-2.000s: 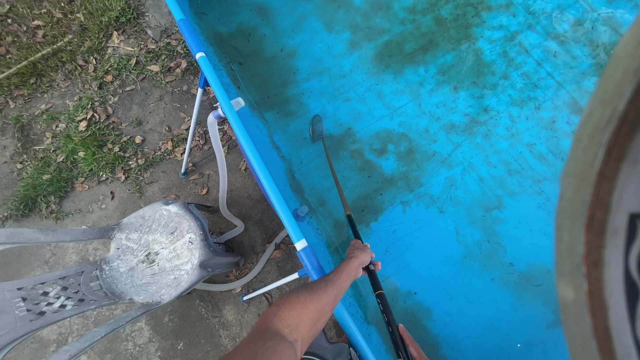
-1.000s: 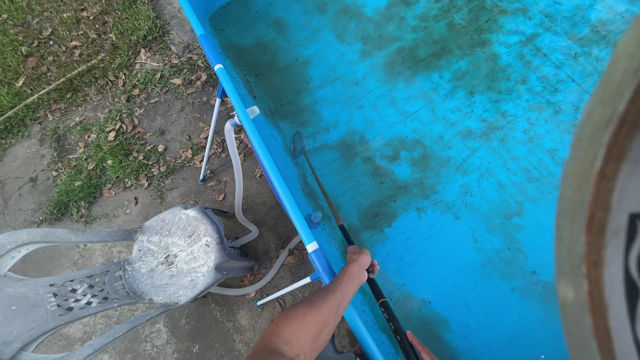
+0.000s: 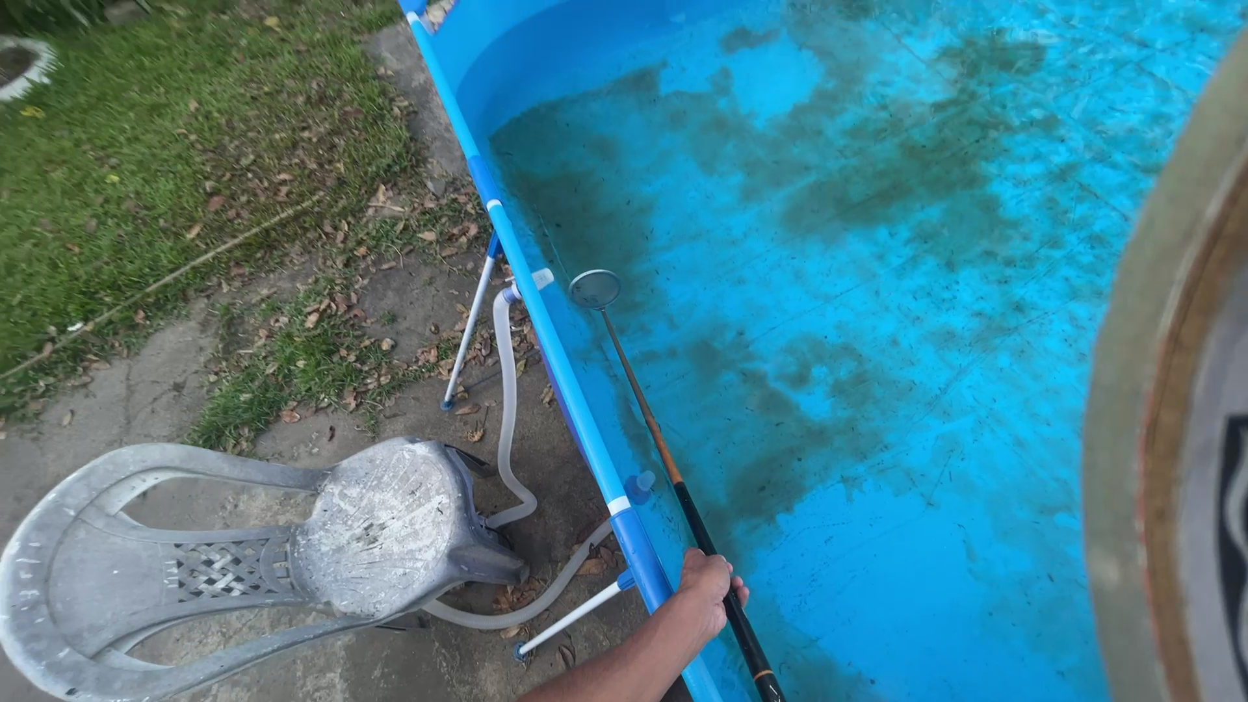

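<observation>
My left hand [image 3: 710,585] is closed around the dark grip section of a long pole [image 3: 651,424] that slants over the inner side of a blue frame pool [image 3: 575,375]. At the pole's far end is a small round head [image 3: 595,289], close to the pool wall; whether it touches the water cannot be told. Dark patches of dirt [image 3: 760,439] spread over the pool's blue floor. My right hand is out of the frame. The pole's lower end runs off the bottom edge.
A grey plastic chair [image 3: 380,526] with a whitish, worn seat stands outside the pool. Beside it, a translucent hose [image 3: 507,419] runs from the wall. White support legs [image 3: 472,327] slant outward. A blurred round-edged object [image 3: 1141,390] fills the right side. Grass [image 3: 195,146] lies upper left.
The view has shifted, showing more grass and chair. My right hand, at the pole's lower end in the earlier frames, has left the view. My left hand keeps its grip.
</observation>
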